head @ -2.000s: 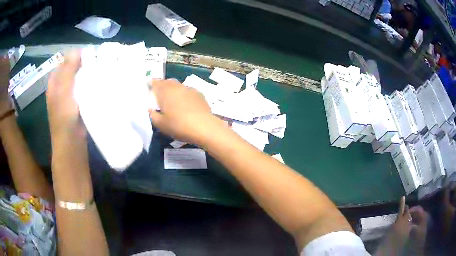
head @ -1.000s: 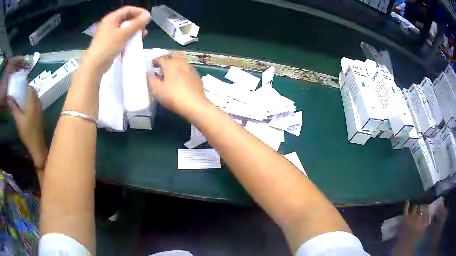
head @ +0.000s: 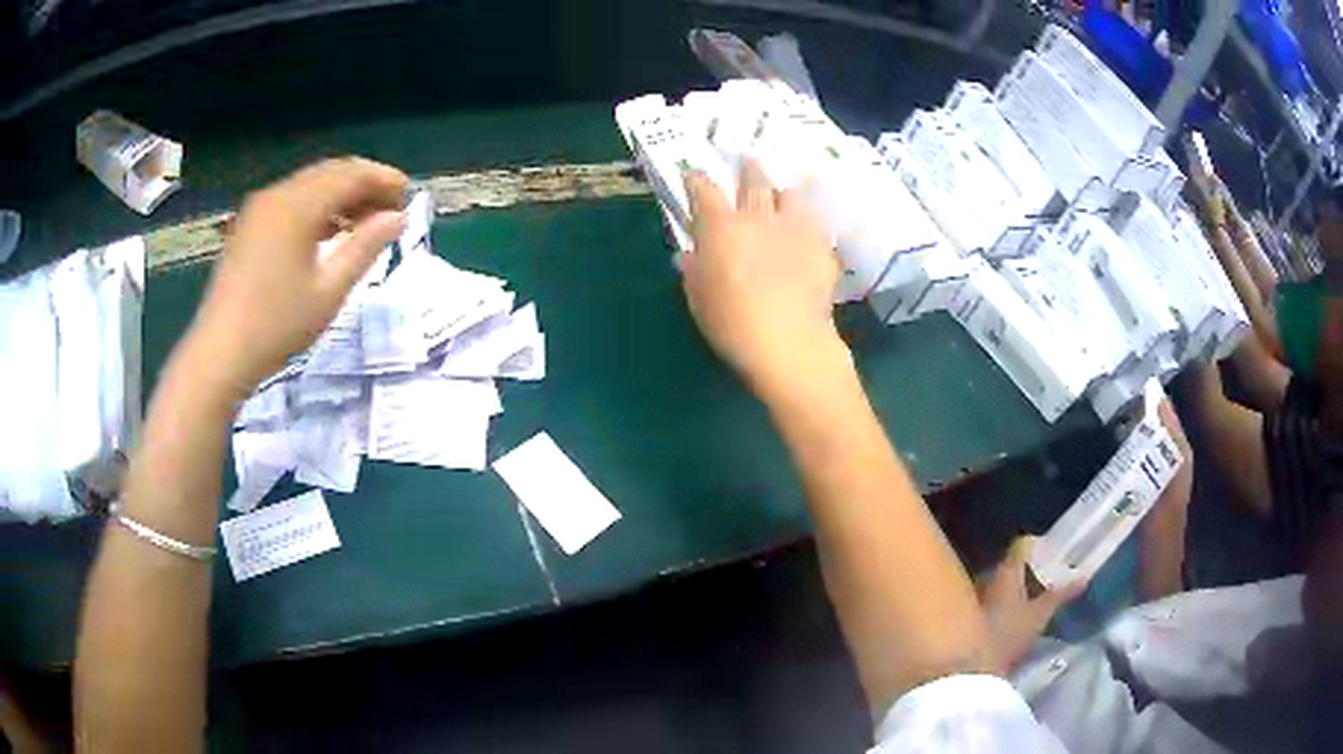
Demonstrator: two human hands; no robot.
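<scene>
My left hand is over the left side of the loose heap of small white printed papers. Its thumb and fingers are curled beside an upright slip; whether they pinch a paper is unclear. My right hand reaches onto the left end of the leaning rows of white cartons. Its fingers touch the cartons there and are partly blurred; a firm grip cannot be made out. Two papers lie apart in front of the heap: a printed one and a blank-looking one.
Cartons with limp white sleeves lie at the left edge. An open carton lies on the far dark strip, beyond the worn pale edge. At right, another person's hands hold a white carton, close to the packed rows.
The view has turned right. My left hand has left the white sleeve it held up and moved to the papers. My right hand has moved from the sleeved cartons to the carton rows.
</scene>
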